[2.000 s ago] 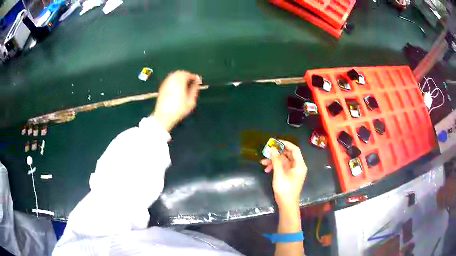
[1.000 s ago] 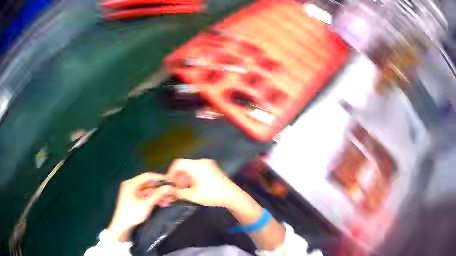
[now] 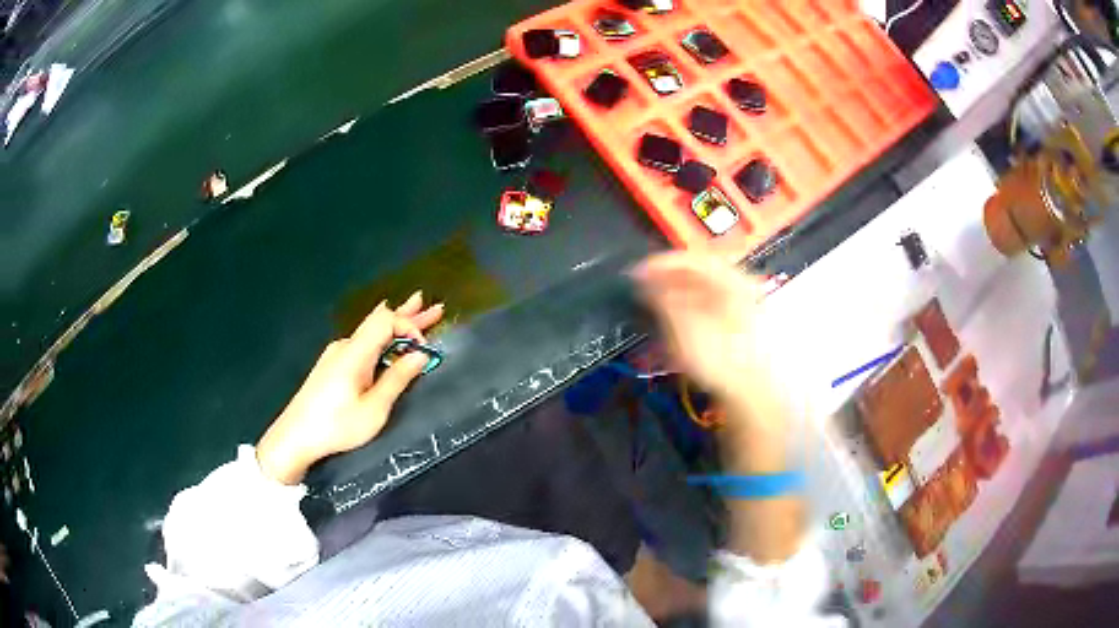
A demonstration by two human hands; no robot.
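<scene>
My left hand (image 3: 341, 399) holds a smartwatch case (image 3: 411, 356) between thumb and fingers, low over the front edge of the green mat. The case has a dark, teal-edged rim; its inside is mostly hidden. My right hand (image 3: 702, 313) is blurred at the near corner of the orange-red parts tray (image 3: 804, 117); whether it holds anything cannot be told. The tray has black screen modules and open cases in its left pockets. A red and yellow-white case (image 3: 524, 212) lies on the mat left of the tray.
Several dark modules (image 3: 506, 117) lie beside the tray's left side. Two small parts lie farther left near the mat seam (image 3: 276, 174). An amber tape patch (image 3: 423, 288) is beyond my left hand. The white dispensing machine (image 3: 847, 448) stands right, with brown fixtures and a blue stick.
The view has turned right, towards the machine. My hands were together a second ago and are now apart. The case is in my left hand, and my right hand has moved right to the tray's corner.
</scene>
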